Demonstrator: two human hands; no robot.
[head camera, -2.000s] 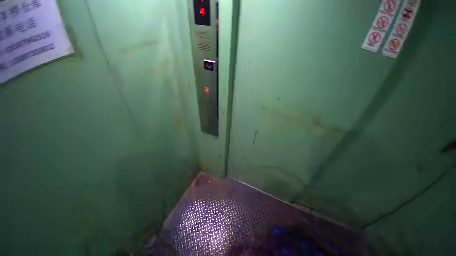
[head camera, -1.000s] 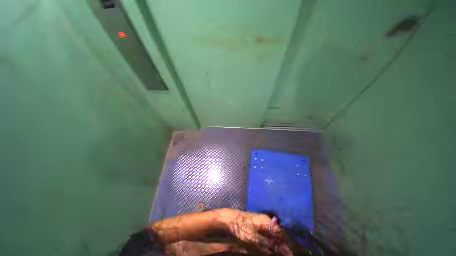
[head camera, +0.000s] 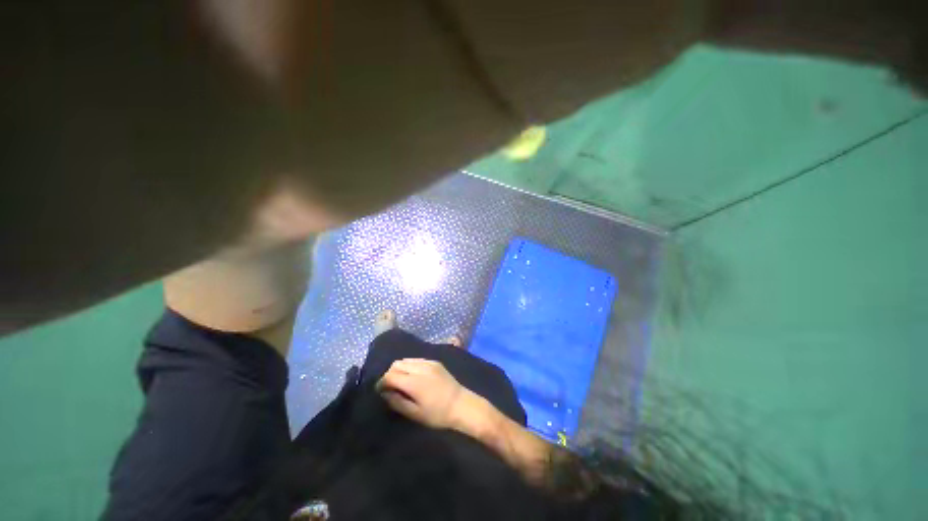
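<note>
A platform trolley with a flat bright blue deck (head camera: 549, 326) stands on the floor to the right of my legs. My left hand (head camera: 305, 112) is raised very close to the camera, large and blurred, and covers the upper left of the view; its fingers cannot be made out. The bare forearm and dark sleeve come up from the left. My right hand (head camera: 422, 392) is low in front of my dark clothing with its fingers curled. No object shows in it, but its palm side is hidden.
Pale green elevator walls (head camera: 784, 204) stand around a textured metal floor (head camera: 407, 244) with a bright light reflection. A door sill line (head camera: 570, 198) runs along the front edge. A small yellow blurred spot (head camera: 526, 143) shows beside the raised hand. Dark blurred strands hang at the lower right.
The view has tilted down towards my body. My left hand has come up in front of the camera. The hands, close together before, are now apart. More of the blue deck shows.
</note>
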